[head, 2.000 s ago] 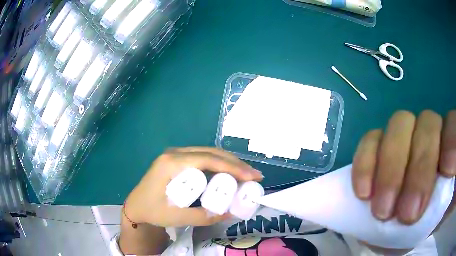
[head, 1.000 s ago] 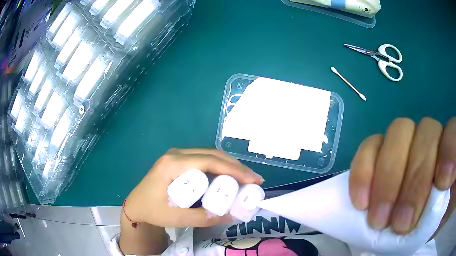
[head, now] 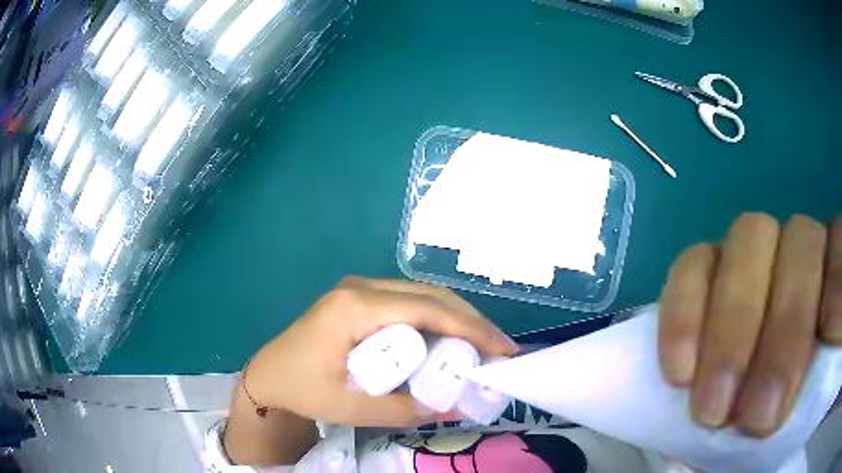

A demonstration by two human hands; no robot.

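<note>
My left hand [head: 323, 351] holds three white plastic units [head: 388, 358] side by side, their ends facing up, above the bench's near edge. My right hand [head: 739, 323] grips a white piping bag [head: 591, 369] at the right. The bag's narrow tip points left and is at the end of the middle unit [head: 444, 373]. The bag partly covers the third unit [head: 482, 401]. I cannot tell whether the tip touches the unit. The wide end of the bag is cut off by the picture's edge.
A clear plastic box [head: 624, 236] with white paper sheets [head: 526, 208] lies beyond my hands on the green mat [head: 305, 185]. A cotton swab [head: 643, 146] and scissors [head: 706, 102] lie at upper right, a pack in a tray [head: 660, 7] behind. Stacked blister trays [head: 171, 208] stand at left.
My left hand and the units have moved right. The bag's tip, earlier at the rightmost unit, is now at the middle one. The view has shifted slightly.
</note>
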